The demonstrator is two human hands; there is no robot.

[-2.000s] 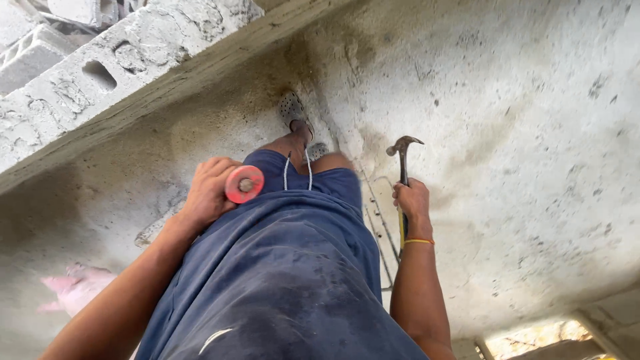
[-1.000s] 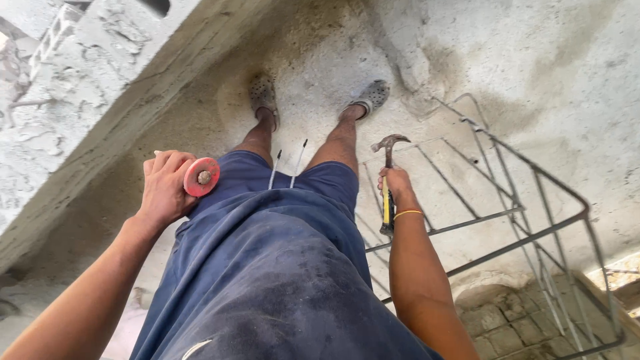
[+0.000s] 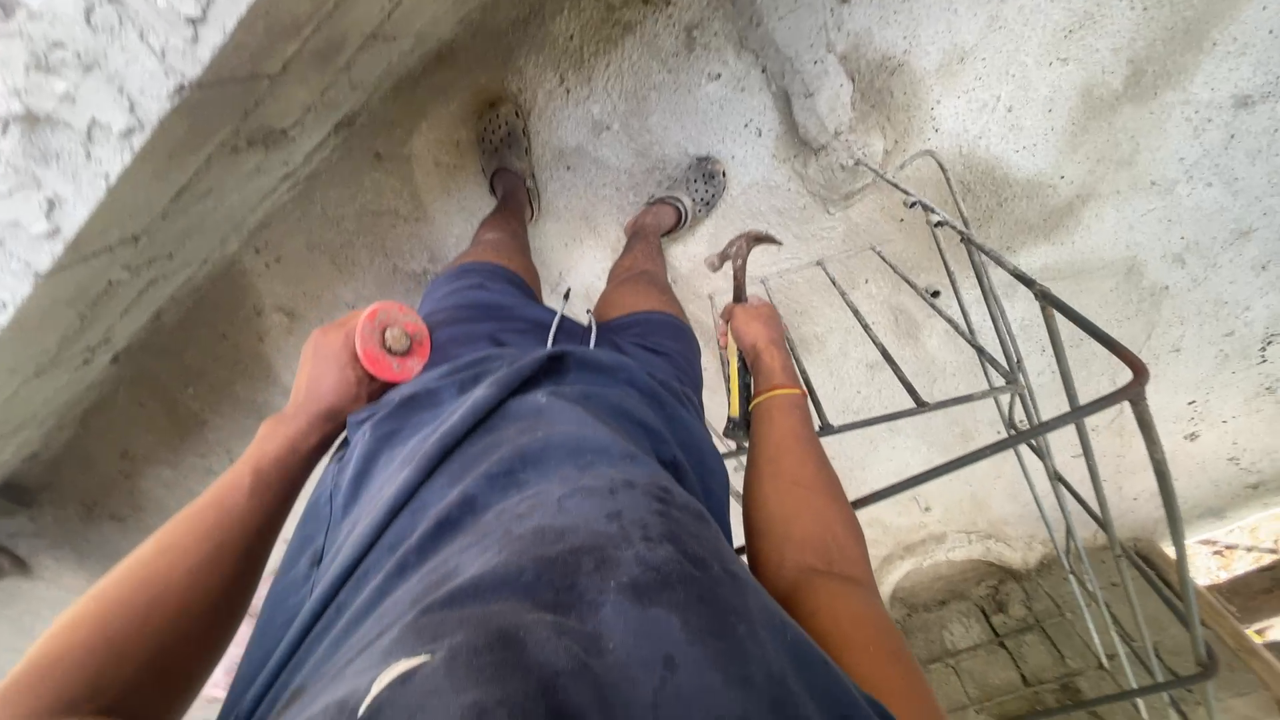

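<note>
My left hand (image 3: 335, 365) grips a tool with a round red guard (image 3: 393, 342) and a metal end at its centre, perhaps a chisel; its shaft is hidden. It is close to the left side of my navy shorts (image 3: 490, 300). On the other side, my right hand (image 3: 755, 330) is closed around the upper handle of a claw hammer (image 3: 742, 262). The hammer's rusty head points away from me, above the fist, and its black and yellow grip runs down beside my wrist, which wears a yellow band.
A welded metal rod frame (image 3: 1060, 420) stands on the right, close to my right forearm. A rough concrete ledge (image 3: 200, 200) runs diagonally at the upper left. My feet, in grey clogs (image 3: 697, 190), are on the stained concrete floor (image 3: 620, 80). Paving blocks (image 3: 960, 640) show at the lower right.
The view has shifted, and the rod frame now shows much more fully than two seconds ago. Both hands keep hold of their tools. My feet are now apart.
</note>
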